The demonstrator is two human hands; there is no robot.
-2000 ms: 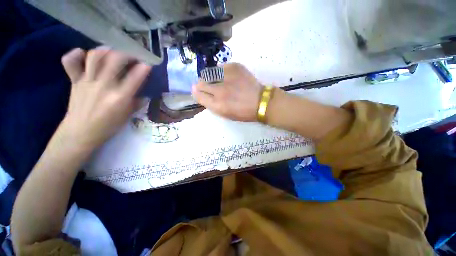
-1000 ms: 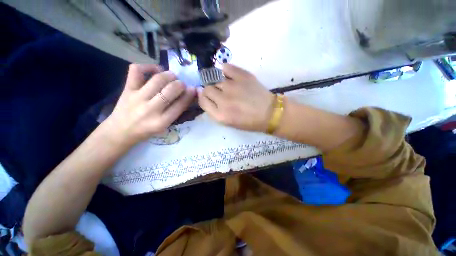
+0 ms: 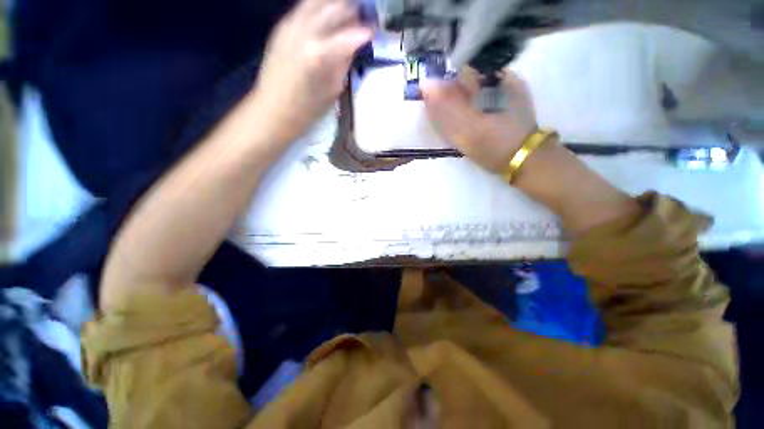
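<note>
The grey-white sewing machine head (image 3: 570,15) is at the top, cut off by the frame edge. My right hand (image 3: 482,117) is beside the presser foot (image 3: 412,74), fingertips close to it; whether they grip cloth cannot be told. My left hand (image 3: 314,54) is up and left of the needle area, fingers bent over the edge of dark navy cloth (image 3: 367,60); its grip is blurred. A larger navy garment panel (image 3: 151,92) covers the left side. The ribbed knob (image 3: 491,99) shows by my right hand.
The worn white machine table (image 3: 335,214) has a chipped front edge. A shiny item (image 3: 702,157) lies in the slot at right. A blue bin or cloth (image 3: 557,306) is below the table. Mixed fabric pieces (image 3: 42,352) are at lower left.
The view has shifted, so the machine and table sit higher and further right. My left hand has moved away from my right hand, up and left. My right hand stays near the presser foot.
</note>
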